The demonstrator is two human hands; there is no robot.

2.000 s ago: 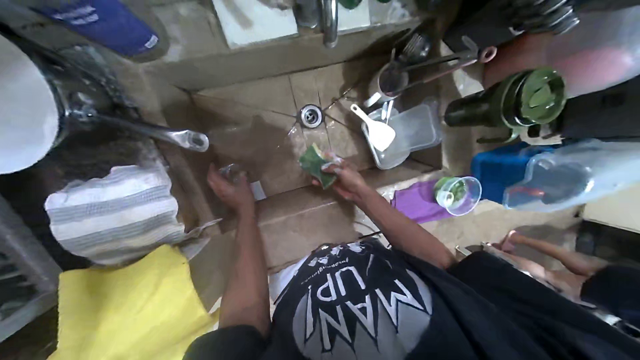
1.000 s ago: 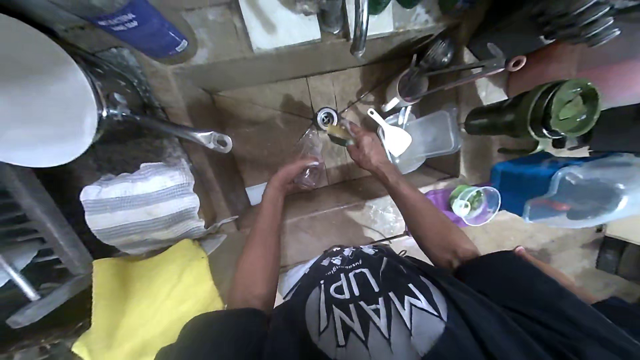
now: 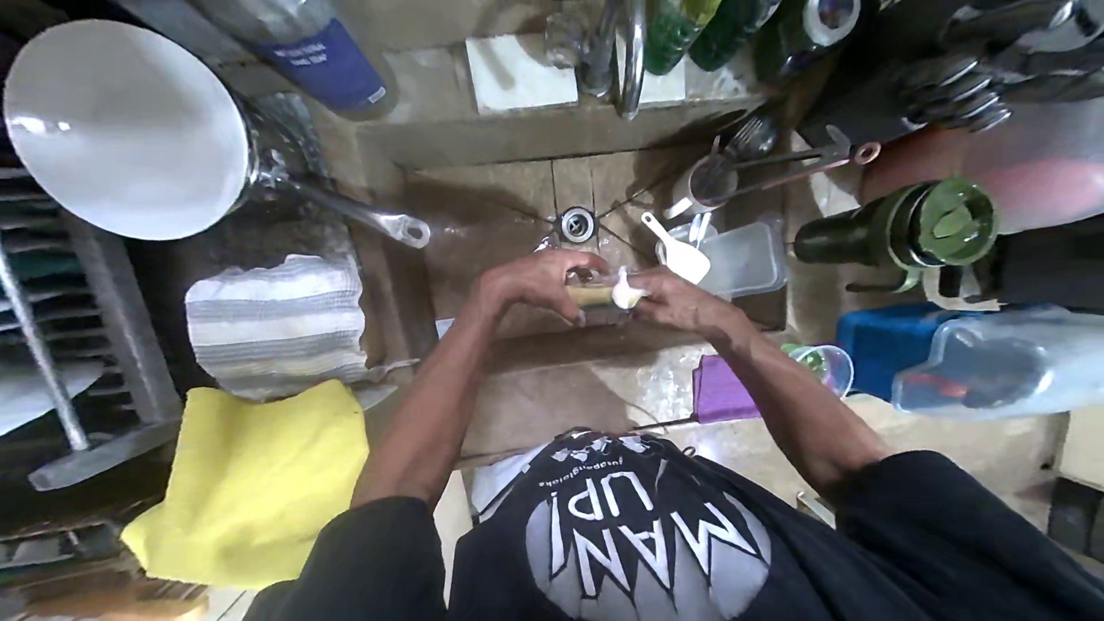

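Over the near side of the tiled sink basin [image 3: 483,194], my left hand [image 3: 548,283] holds a clear plastic container [image 3: 604,317], its fingers curled round the side. My right hand [image 3: 677,297] grips a sponge [image 3: 590,296] with white foam [image 3: 624,293] on it, pressed against the container. The fingertips of both hands come close together, and much of the container is hidden by them. Beyond the hands lies the metal drain [image 3: 577,224]. To their right, a white plastic scoop [image 3: 677,250] rests on a clear rectangular tub [image 3: 749,259].
A mug [image 3: 703,185] with utensils stands in the basin's right corner. The faucet [image 3: 632,60] reaches over the far edge. A pot's metal handle [image 3: 371,216] juts over the left rim. A green tumbler [image 3: 862,228], purple cloth [image 3: 723,390] and yellow cloth [image 3: 259,474] lie around the sink.
My left hand, seen without the container two seconds ago, now holds it. The right hand with the sponge has come from near the drain to the container, and white foam now shows on the sponge.
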